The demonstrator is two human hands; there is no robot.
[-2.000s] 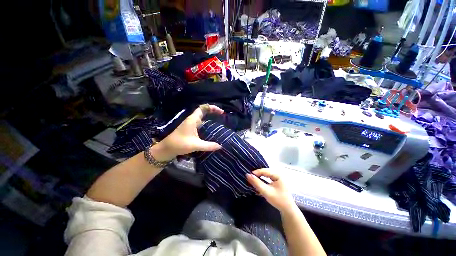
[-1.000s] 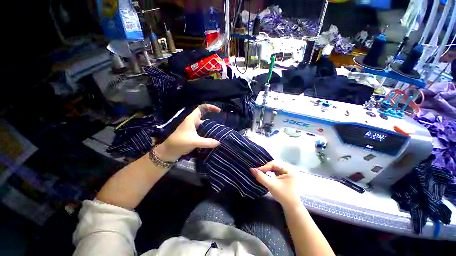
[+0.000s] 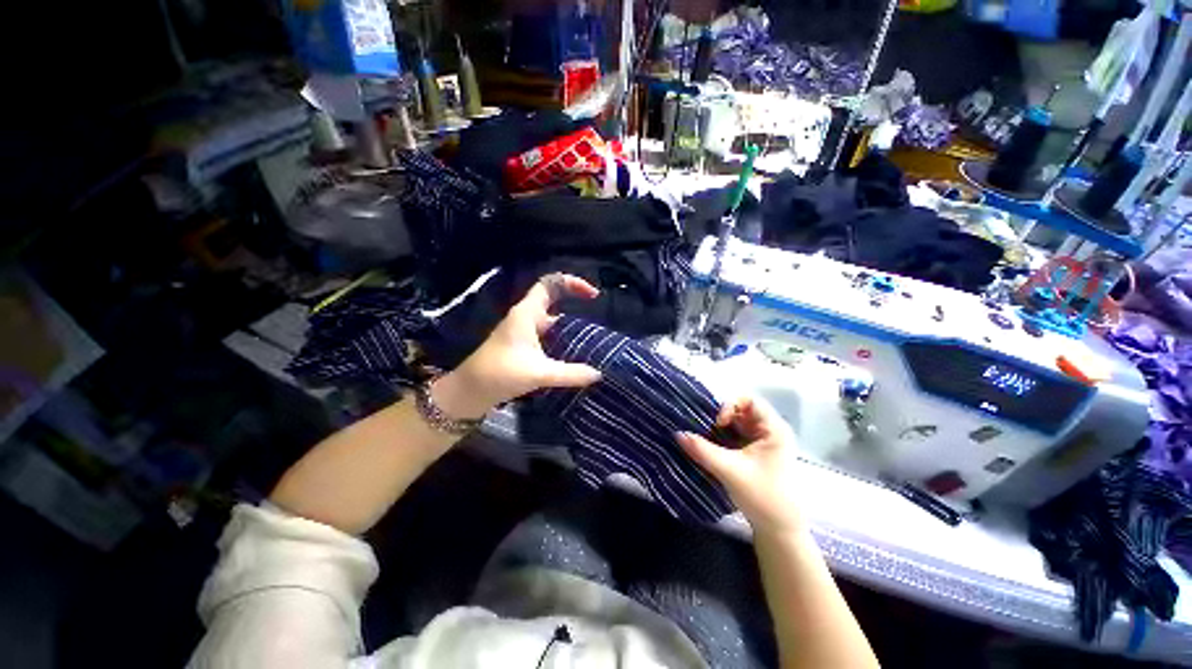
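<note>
A dark cut piece with thin white stripes (image 3: pixel 641 412) is held out between my two hands over the table's front edge and my lap. My left hand (image 3: pixel 523 346) holds its upper left end, thumb and fingers around the cloth. My right hand (image 3: pixel 748 455) pinches its right edge. The white sewing machine (image 3: pixel 902 379) with a lit display stands right of the piece. The cloth is clear of the needle area (image 3: pixel 709 327). The cloth's underside is hidden.
Dark cloth (image 3: pixel 575 235) is heaped behind my left hand, with a red packet (image 3: pixel 560 160) behind it. Striped pieces (image 3: pixel 360 333) lie at left. A small dark tool (image 3: pixel 926 502) lies on the bed. A striped bundle (image 3: pixel 1111 542) hangs at the right edge. A green-handled tool (image 3: pixel 745 177) stands upright.
The view has shifted a little, so the machine sits further right. The right thumb and fingers have changed their hold on the striped piece's right edge.
</note>
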